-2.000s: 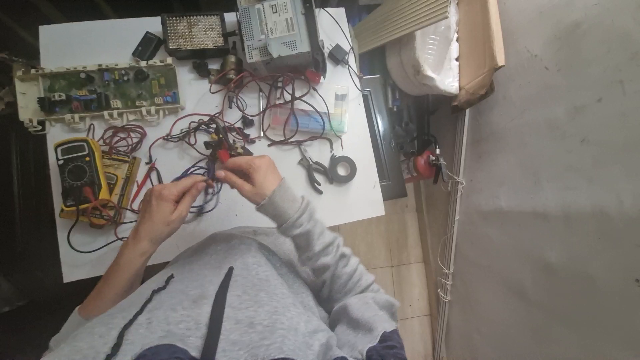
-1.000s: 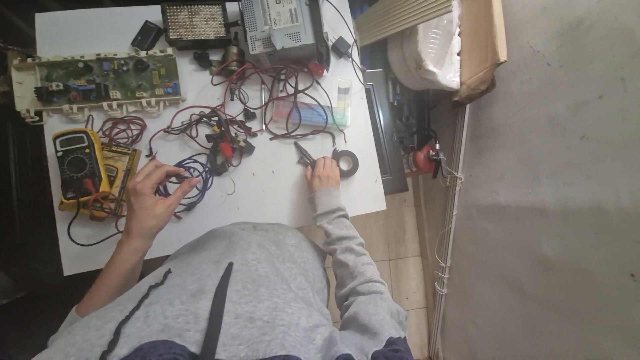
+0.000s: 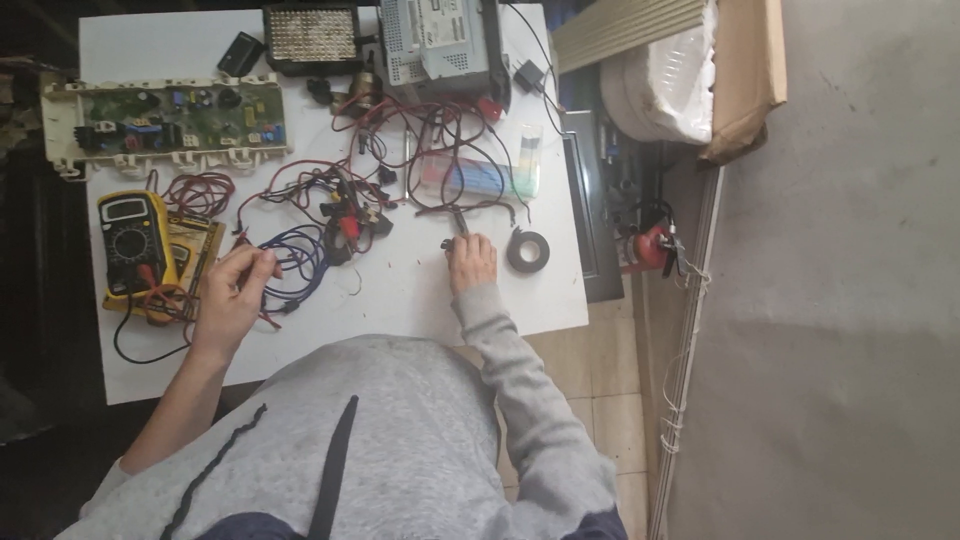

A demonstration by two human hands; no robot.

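Observation:
My left hand is raised at the left of the blue cable coil, its thumb and fingertips pinched together; whether a thin wire is between them is not clear. On the white tabletop, my right hand covers a pair of pliers, with part of the tool showing beyond the fingers. A roll of black electrical tape lies just right of that hand. Between the hands is a tangle of wires with clips and a red connector. A yellow multimeter lies left of my left hand.
A circuit board in a plastic frame lies at the back left. Behind the wires are an LED panel, a metal-cased electronic unit and a clear plastic box. A black plug adapter sits near the right edge.
My right hand has left its place beside my left hand and moved right to the pliers, which lay uncovered two seconds ago. My left hand has stayed near the blue cable.

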